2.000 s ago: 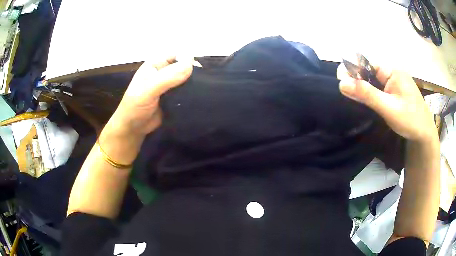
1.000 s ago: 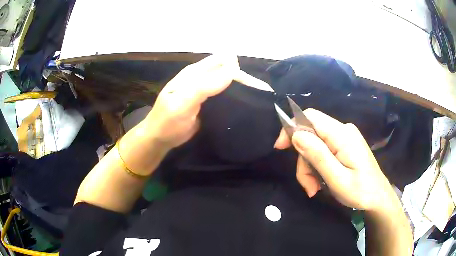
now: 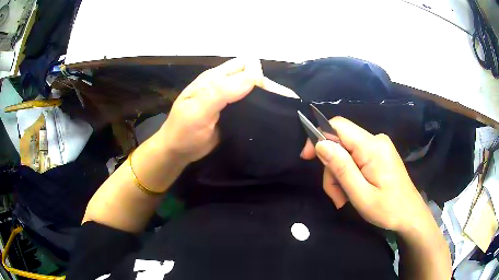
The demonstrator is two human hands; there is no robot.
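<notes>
The dark garment [image 3: 257, 142] hangs over the table's front edge and my lap. My left hand [image 3: 210, 104] pinches its upper edge, and a white pointed strip [image 3: 280, 89] shows from my fingers. My right hand [image 3: 361, 169] holds small silver thread snips [image 3: 317, 127], blades slightly apart, tips pointing up and left just below the seam. A thin broken white line [image 3: 361, 102] runs along the dark edge to the right of the tips. The fingertips of my left hand are partly hidden by cloth and glare.
The white table [image 3: 219, 27] with its brown edge lies ahead. Black-handled shears [image 3: 486, 52] lie at its far right. Dark cloth, paper scraps [image 3: 484, 219] and a yellow tubular frame [image 3: 22, 270] are around the sides.
Since two seconds ago, my left hand has moved right and my right hand has come in left and lower with the snips. Over the last second the blades have closed somewhat.
</notes>
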